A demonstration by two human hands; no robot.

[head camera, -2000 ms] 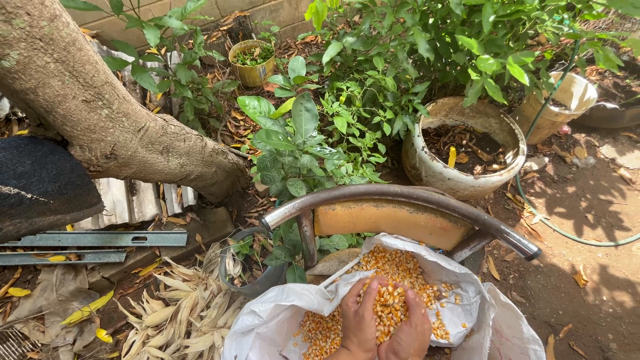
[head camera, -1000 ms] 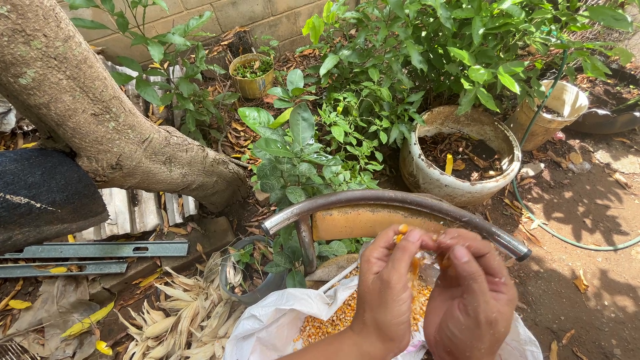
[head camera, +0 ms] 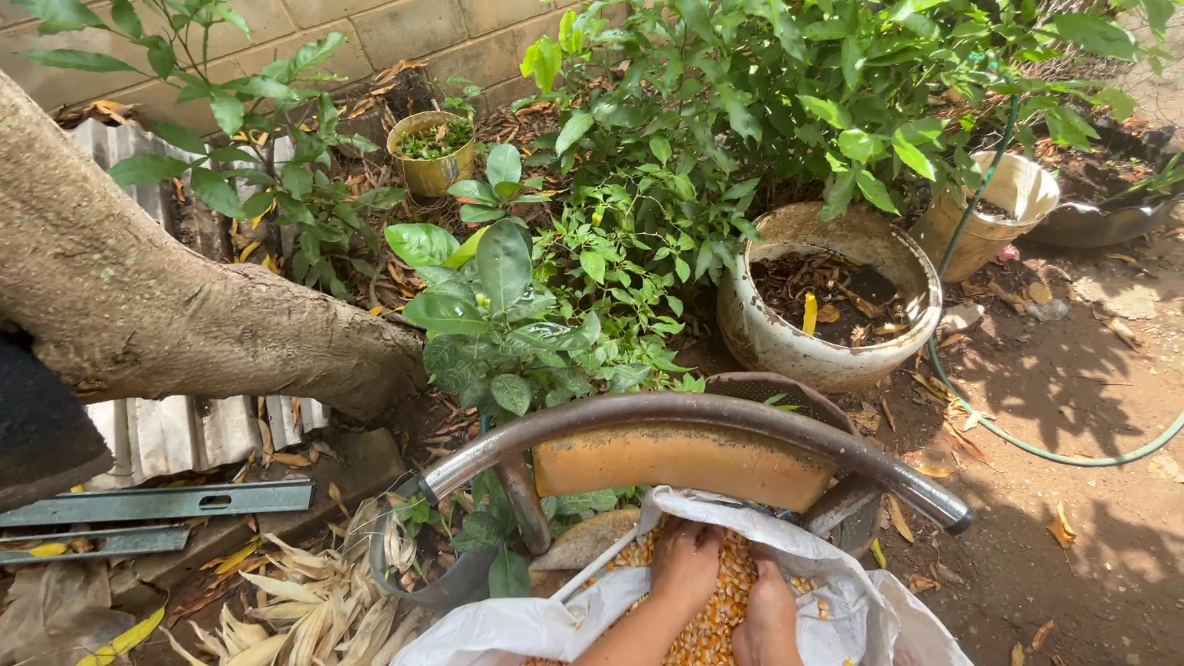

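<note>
Yellow corn kernels (head camera: 717,610) fill an open white woven sack (head camera: 518,629) that rests against a chair with a curved metal back rail (head camera: 684,407). My left hand (head camera: 683,564) reaches into the kernels near the sack's far edge, its fingertips partly buried. Beside it, my right hand (head camera: 766,606) is also down in the corn, against the sack's right inner side, with its fingers partly hidden. Kernels lie between the two hands. Whether either hand grips any kernels cannot be seen.
Dry corn husks (head camera: 314,610) lie left of the sack, near metal channels (head camera: 166,504). A tree trunk (head camera: 203,324) leans in at left. Beyond the chair are leafy plants, a large round pot (head camera: 832,342) and a green hose (head camera: 1054,453).
Both hands held kernels low over the sack, then rose together in front of the chair back. Now they are down inside the sack, among the kernels.
</note>
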